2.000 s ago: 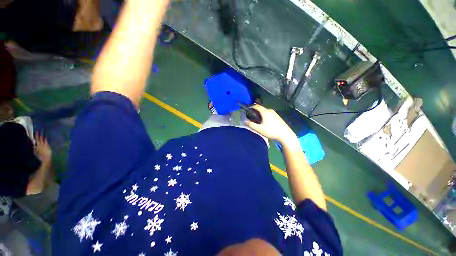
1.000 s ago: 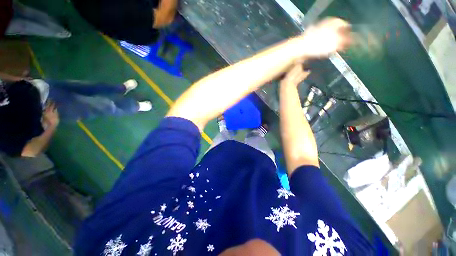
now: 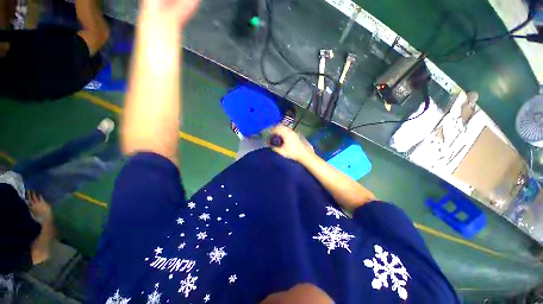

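My left hand [image 3: 172, 7] is at the top left, blurred and partly cut off by the frame's edge; whether it holds anything cannot be told. My right hand [image 3: 290, 146] is at my waist, closed around a small black round-ended object [image 3: 276, 141], perhaps a handle. A blurred dark device [image 3: 243, 24] with a green light lies on the dark bench [image 3: 208, 37], near a looped black cable [image 3: 266, 62]. Two slim tools with pale heads [image 3: 322, 74] [image 3: 343, 74] lie side by side on the bench.
A dark box with a red light [image 3: 402, 80], crumpled white plastic [image 3: 414, 127] and cardboard [image 3: 489, 161] lie along the bench. A fan [image 3: 531, 120] is at the right. Blue stools [image 3: 251, 110] [image 3: 457, 212] and a light-blue one [image 3: 350, 161] stand below. People [image 3: 44, 62] are at the left.
Both hands have left the bench's far side. My left hand has moved to the upper left. My right hand has come back to my waist, and the black object shows in it.
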